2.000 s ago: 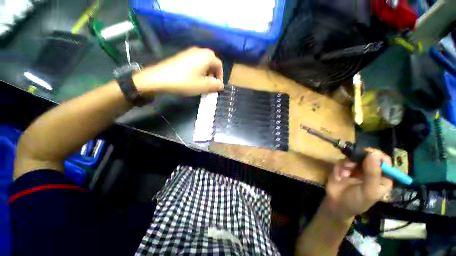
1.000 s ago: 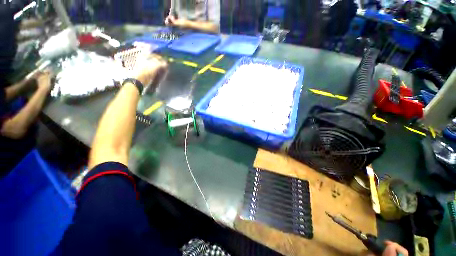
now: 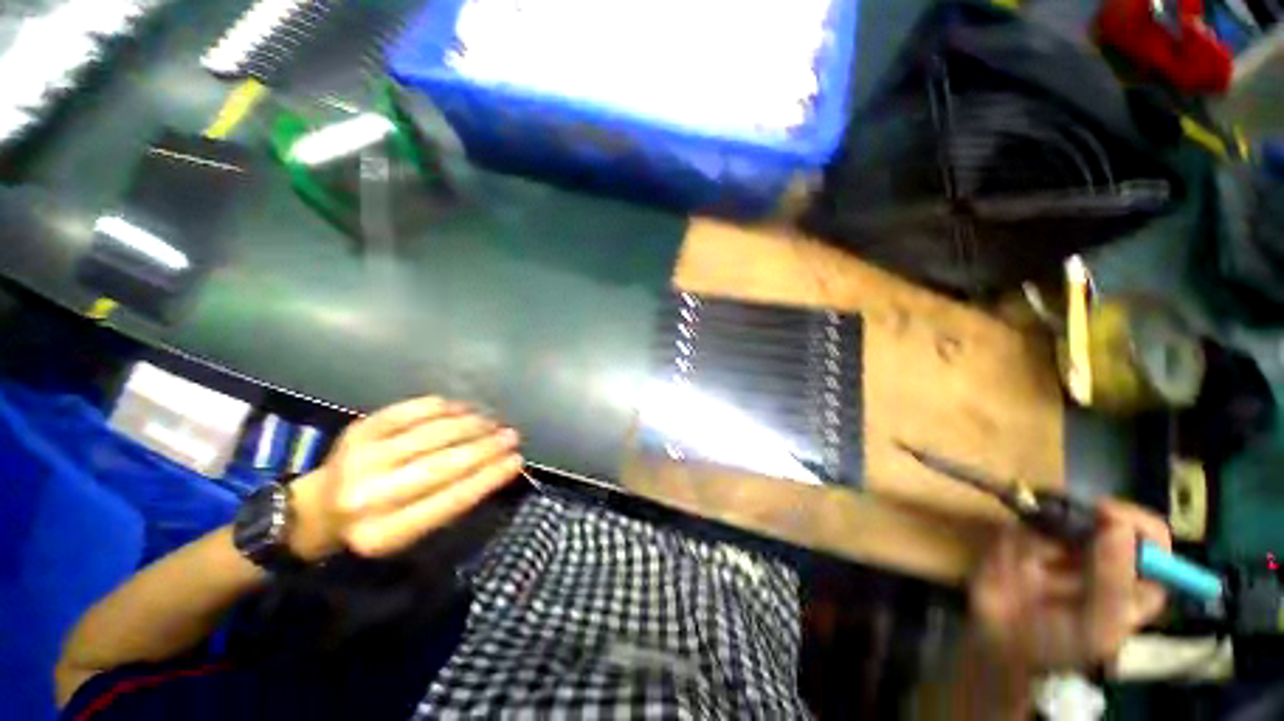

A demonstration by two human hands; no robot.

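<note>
The black PCB panel (image 3: 760, 380) lies on the tan work board (image 3: 972, 380), with rows of small bright dots near its left and right ends. No white parts show along its left edge. My right hand (image 3: 1077, 585) is blurred and holds the soldering iron (image 3: 1042, 507), its thin tip pointing left, just right of the panel. My left hand (image 3: 423, 472) is at the bench's front edge, left of the checkered cloth, fingers extended and close together. A short thin strand shows by its fingertips; whether it is held cannot be told.
A blue tray (image 3: 606, 148) heaped with white parts stands behind. The black fume extractor (image 3: 986, 183) is behind the work board. A yellowish can (image 3: 1141, 352) stands at the right. The green spool stand (image 3: 352, 155) and dark panels (image 3: 162, 226) are at the left.
The white parts beside the panel went from its left edge. My left hand reached far left, then came back to the bench's front edge. The view tilted down again; the iron stays in my right hand.
</note>
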